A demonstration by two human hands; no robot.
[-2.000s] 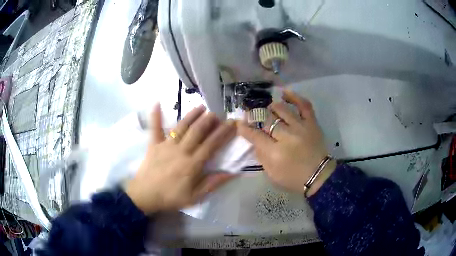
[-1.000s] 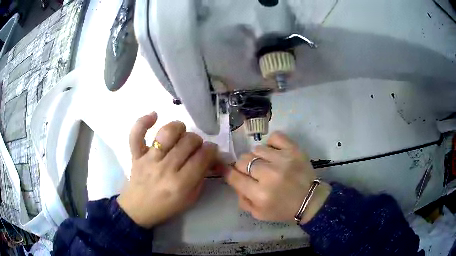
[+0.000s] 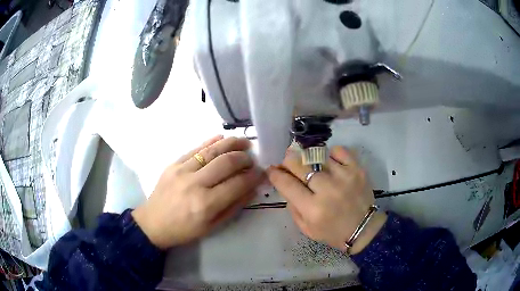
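Note:
A white cloth strip (image 3: pixel 130 176) lies on the bed left of the sewing machine head (image 3: pixel 271 68) and loops off to the left. My left hand (image 3: pixel 205 187) lies on the bed just left of and below the head, fingers together, with fingertips near the needle area. My right hand (image 3: pixel 328 196) is beside it, thumb and index fingertips almost meeting the left fingertips below the head. The fingertips and any cloth edge between them are overexposed or hidden, so I cannot tell whether either hand grips cloth.
A grey plastic-wrapped lamp (image 3: pixel 157 65) hangs left of the head. Cream tension knobs (image 3: pixel 359 94) stick out on its right. A checked, plastic-covered surface (image 3: pixel 40 102) is at the far left. Crumpled white material (image 3: pixel 504 267) is at the lower right.
Since one second ago, both hands have moved slightly up towards the needle area, and my left fingers have flattened. The machine head appears further right in view.

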